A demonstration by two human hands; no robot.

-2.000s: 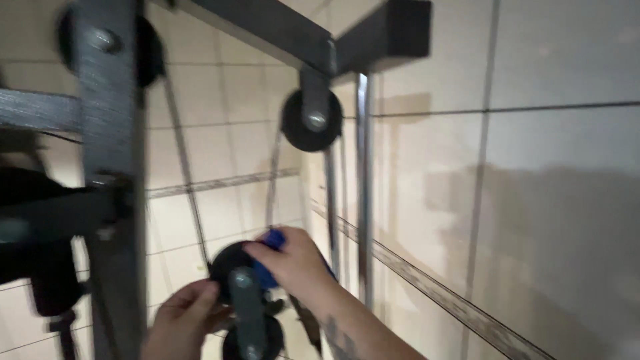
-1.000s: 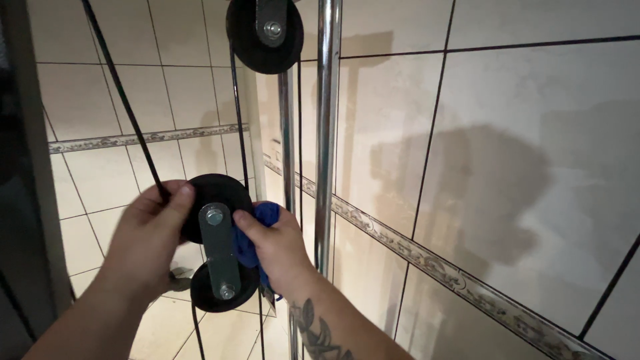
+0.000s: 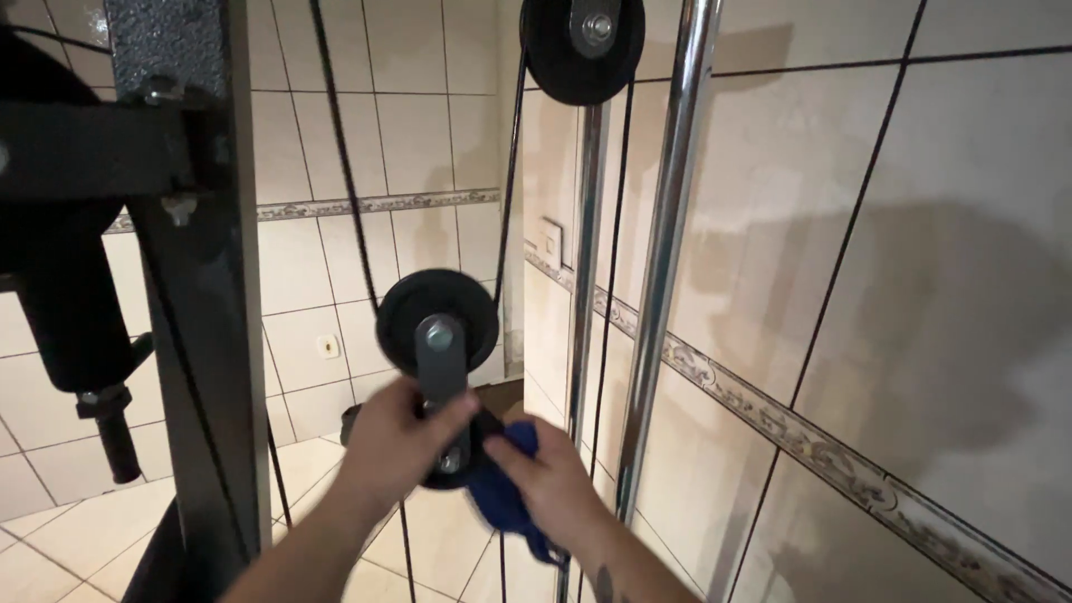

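Observation:
A double pulley hangs on a black cable, its upper black wheel point(image 3: 419, 293) in full view above a grey metal link plate point(image 3: 441, 364). My left hand point(image 3: 394, 444) grips this assembly at the lower wheel, most of which the fingers hide. Close beside it on the right, my right hand point(image 3: 544, 473) holds a blue cloth point(image 3: 498, 494) against the lower wheel's side. The cable point(image 3: 347, 176) runs up from the upper wheel on both sides. Higher up, another black pulley point(image 3: 557, 71) carries the cable at its bolted bracket.
A dark grey machine upright point(image 3: 201, 335) with a bolted arm stands at the left. Two chrome guide rods point(image 3: 670, 218) rise on the right, near a tiled wall point(image 3: 796, 209) with a decorative border. Light floor tiles point(image 3: 67, 536) lie below.
Both hands have moved down from the upper wheel of the double pulley to its lower wheel, the blue cloth along with the right hand. The view has shifted.

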